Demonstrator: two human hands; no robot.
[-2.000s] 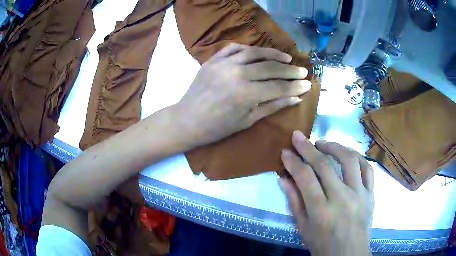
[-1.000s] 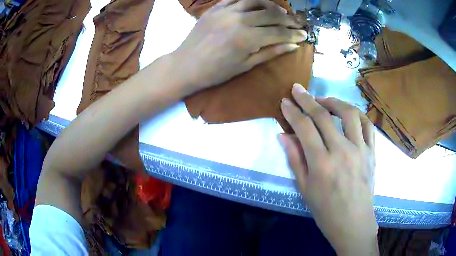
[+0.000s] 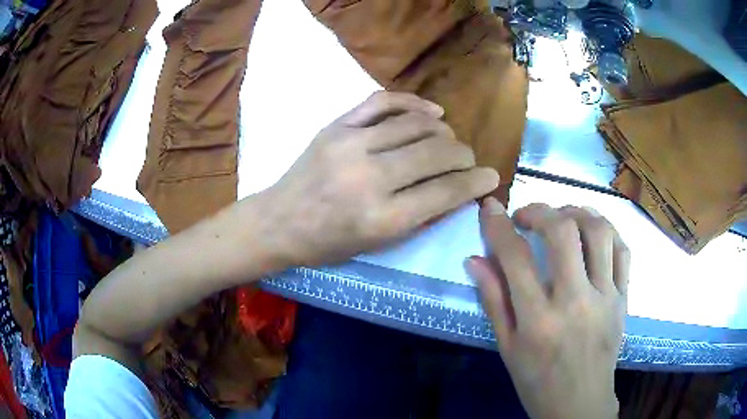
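A brown cloth piece (image 3: 491, 106) lies on the white table, its right edge running up to the presser foot (image 3: 522, 51) at the top. My left hand (image 3: 393, 168) lies flat, palm down, on the cloth's lower part, fingers pointing right and slightly spread. My right hand (image 3: 553, 278) is at the cloth's lower right corner, with the index fingertip at its edge, close to my left fingertips; whether it pinches the cloth is hidden. The needle is too blurred to make out.
A stack of cut pieces (image 3: 688, 155) lies right of the needle area. A gathered panel (image 3: 201, 106) and a bundle of brown panels (image 3: 61, 98) lie at left. A measuring tape strip (image 3: 385, 303) edges the table. A red cloth or bag (image 3: 266, 317) and brown cloth hang below.
My left hand has moved down the cloth, away from the presser foot. The cloth's lower edge has moved up under my left hand. My right hand is slightly lower.
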